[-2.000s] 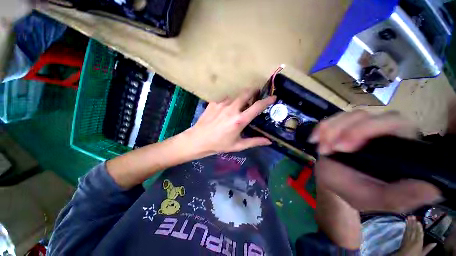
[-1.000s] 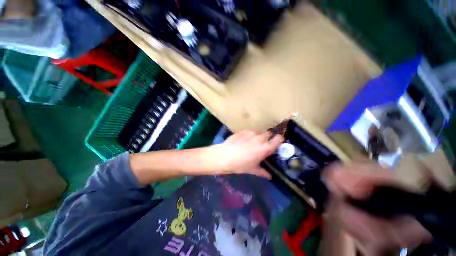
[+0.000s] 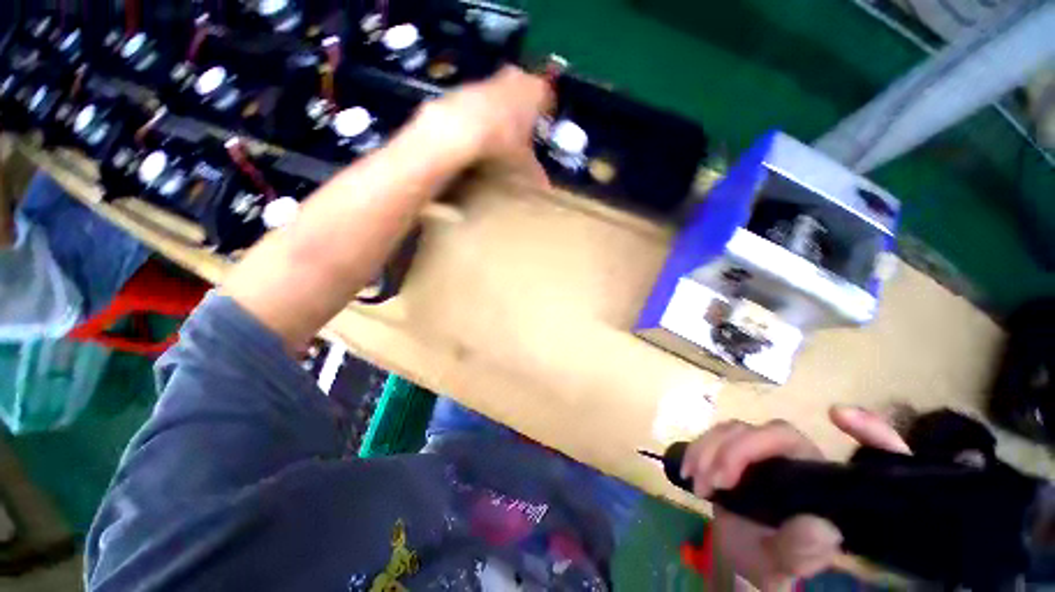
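My left hand (image 3: 498, 121) is stretched out to the far side of the bench, its fingers on the left end of a black plastic housing (image 3: 636, 145) with a round white motor (image 3: 568, 137) in it. My right hand (image 3: 764, 463) grips a black electric screwdriver (image 3: 879, 503) at the lower right. Its thin dark bit (image 3: 651, 454) points left over the bench's near edge and touches no housing. The blue-sided, silver screw feeder (image 3: 798, 249) stands between my hands, farther back.
Several rows of black housings with white motors (image 3: 212, 81) cover the bench's left part. The tan bench top (image 3: 521, 301) lies in front of me. A green crate (image 3: 397, 416) and a red stool (image 3: 145, 303) are below its near edge. A grey bar (image 3: 937, 98) rises behind the feeder.
My left hand has moved from near my lap to the bench's far side, with a housing now there. The screwdriver no longer reaches over a housing. The view has shifted, showing more housings.
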